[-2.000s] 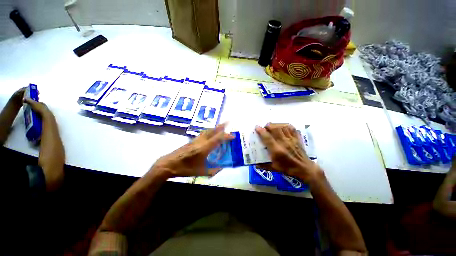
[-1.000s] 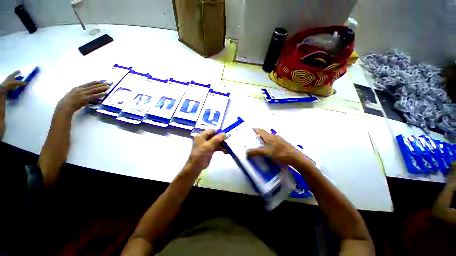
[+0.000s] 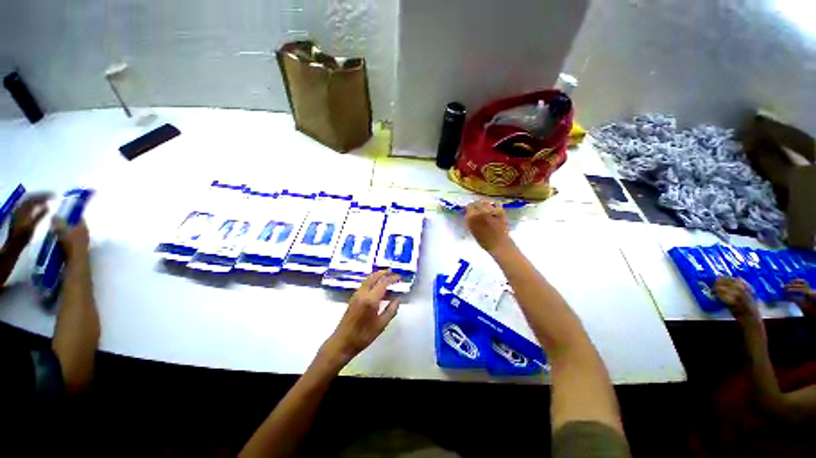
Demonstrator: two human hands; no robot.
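Note:
White and blue retail boxes (image 3: 315, 234) lie in an overlapping row left of centre, windows up. My left hand (image 3: 365, 313) is at the lower edge of the row's rightmost box (image 3: 400, 241), fingers apart, holding nothing. My right hand (image 3: 486, 222) reaches forward to an empty box (image 3: 512, 205) near the red bag; its fingers cover part of the box, and whether they grip it is unclear. Nearer me lie blue trays (image 3: 459, 337) with white cable coils, and a white and blue box (image 3: 490, 293) lies partly over them.
A red patterned bag (image 3: 512, 152), black bottle (image 3: 451, 136) and brown paper bag (image 3: 328, 100) stand at the back. A cable heap (image 3: 693, 170), open carton (image 3: 787, 170) and blue tray row (image 3: 743, 273) are at right, with another person's hands. Another person at left holds a box (image 3: 61, 237). A phone (image 3: 149, 141) lies behind.
The box that was in my hands now lies at the right end of the row. My right hand has moved forward toward the red bag. The left neighbour's hand has left the row.

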